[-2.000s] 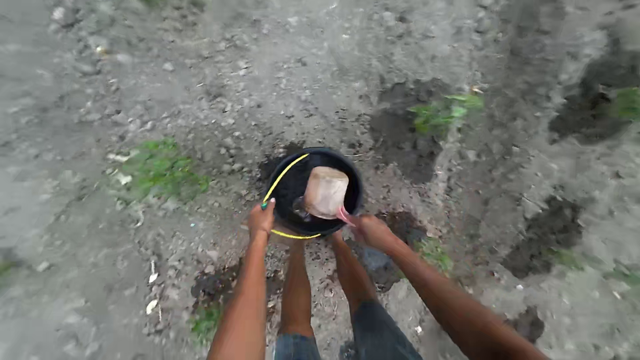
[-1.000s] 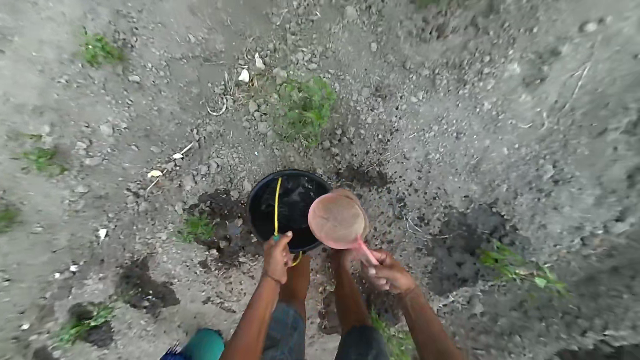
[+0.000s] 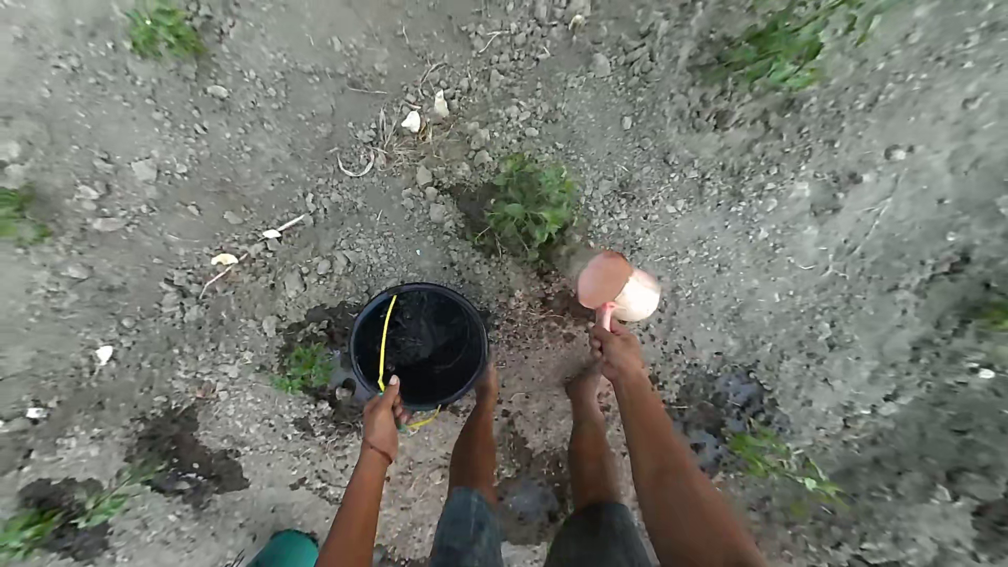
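A black bucket (image 3: 421, 344) with a yellow handle hangs from my left hand (image 3: 383, 417), whose fingers are closed round the handle at its near side. Dark liquid shows inside. My right hand (image 3: 618, 352) grips the short handle of a pink plastic dipper (image 3: 620, 287), out to the right of the bucket. The dipper is tilted, its mouth toward the left, beside a leafy green plant (image 3: 529, 206) that grows just beyond it. Wet soil lies under the dipper's left edge.
Small plants (image 3: 307, 368) stand in dark wet patches to the left and right (image 3: 776, 457). My bare feet and legs are below, between bucket and dipper. A teal object (image 3: 287, 549) shows at the bottom edge. Clods and pale stones (image 3: 411, 121) dot the ground.
The dipper, over the bucket two seconds ago, has moved away to the right and is now tilted. My left hand keeps hold of the bucket's handle. The view has shifted over the ground.
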